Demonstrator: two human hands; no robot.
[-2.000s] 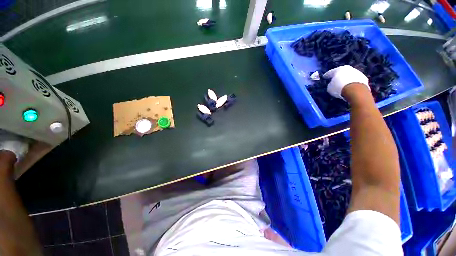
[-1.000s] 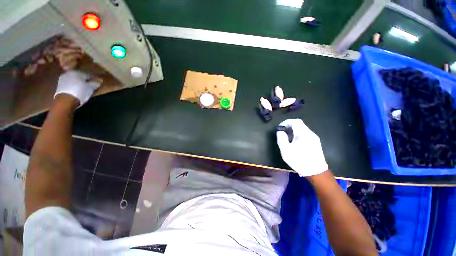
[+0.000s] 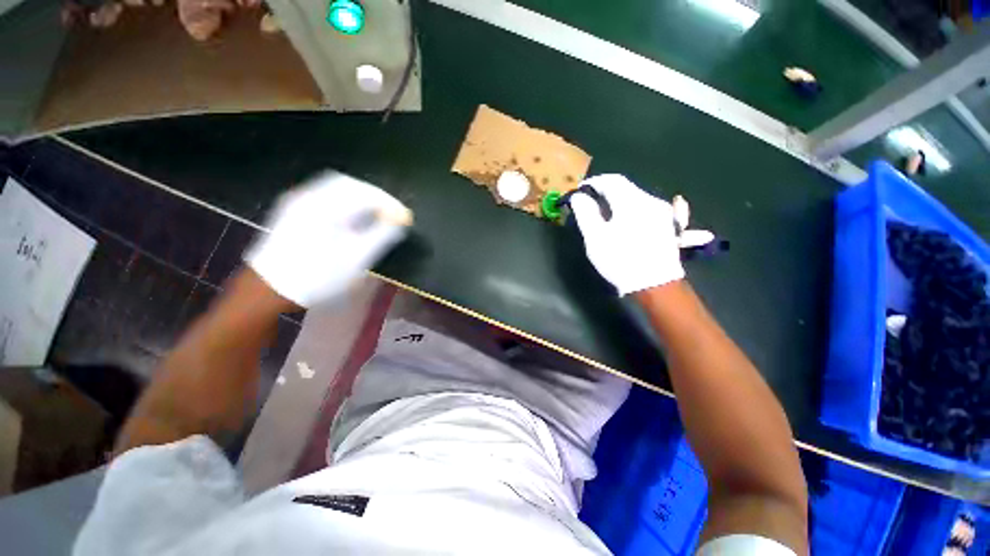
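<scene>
My right hand (image 3: 632,230), in a white glove, holds a black part (image 3: 592,200) with its end at the green round cap (image 3: 554,205) on the cardboard pad (image 3: 529,155). A white round cap (image 3: 513,187) sits left of the green one. My left hand (image 3: 327,238), gloved and blurred, is above the bench's front edge and holds a flesh-coloured piece (image 3: 392,217) at its fingertips. Joined pieces (image 3: 697,238) lie on the bench just right of my right hand, partly hidden by it.
The heating box (image 3: 380,38) stands at upper left with flesh-coloured pieces (image 3: 204,16) inside. A blue bin (image 3: 857,315) of black parts (image 3: 936,348) is on the bench at right. Beyond the white rail (image 3: 651,63), the green conveyor carries a joined piece (image 3: 802,78).
My left hand has come out of the heating box with a flesh-coloured piece. My right hand has moved left and brought the black part to the green cap. The view has shifted.
</scene>
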